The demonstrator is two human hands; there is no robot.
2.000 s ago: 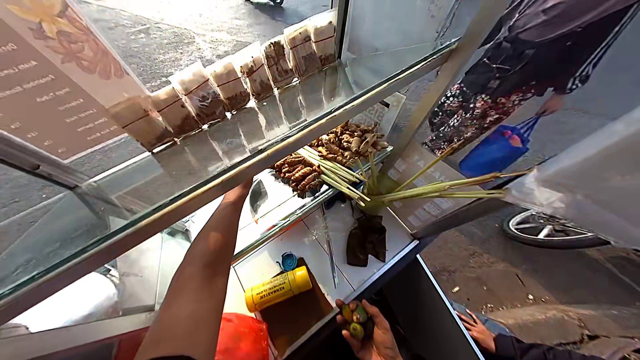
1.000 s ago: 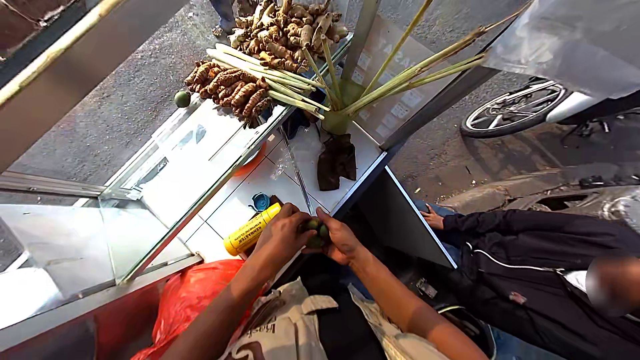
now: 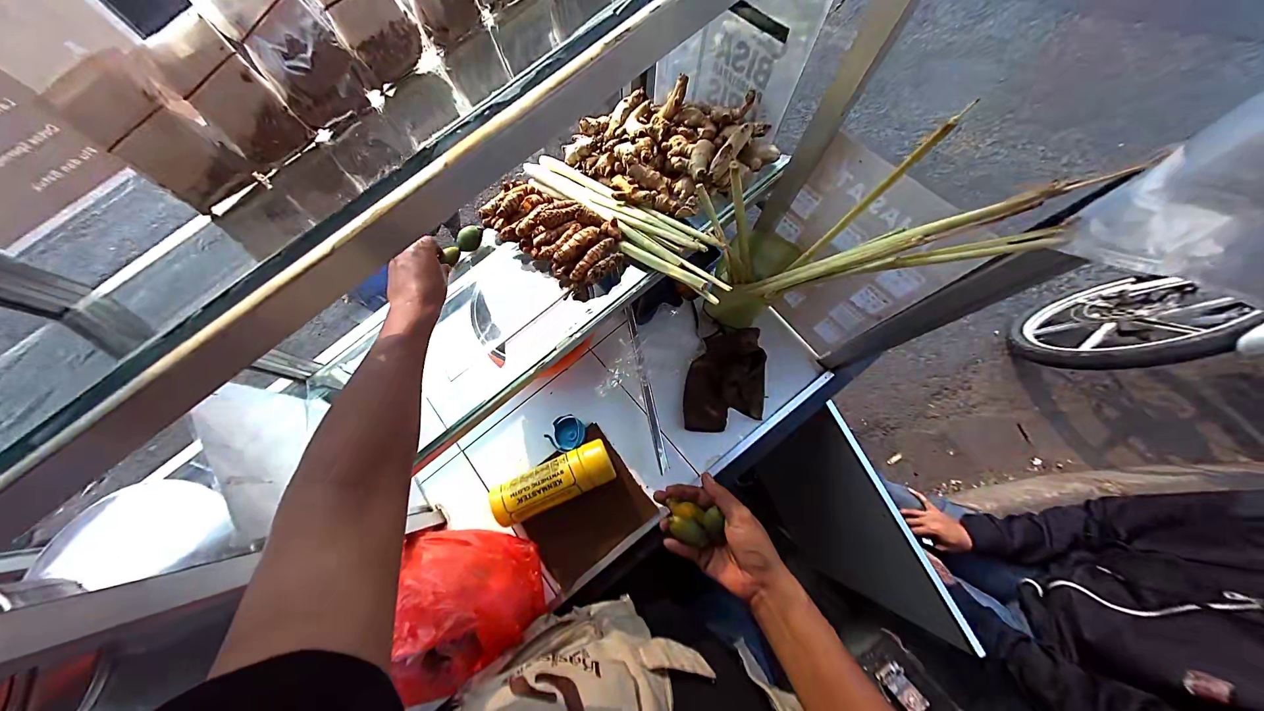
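Observation:
My left hand reaches over the glass shelf at the left end of the turmeric roots; a small green fruit shows at its fingertips. Just beyond it, another green fruit lies beside the roots. Palm up near the counter's front edge, my right hand holds several small green and yellowish fruits. Lemongrass stalks lie between the turmeric and a heap of ginger roots. Nearer me are a yellow synthetic cloth tube and a blue cap.
A metal frame bar crosses above my left forearm. Long stalks stand in a green container beside a dark cloth. A red plastic bag is close at lower left. Another person's hand rests at right, near a bicycle wheel.
My hands were together around the fruits one second ago; now they are apart, the left extended to the shelf. A second green fruit now shows by the turmeric. The view has shifted.

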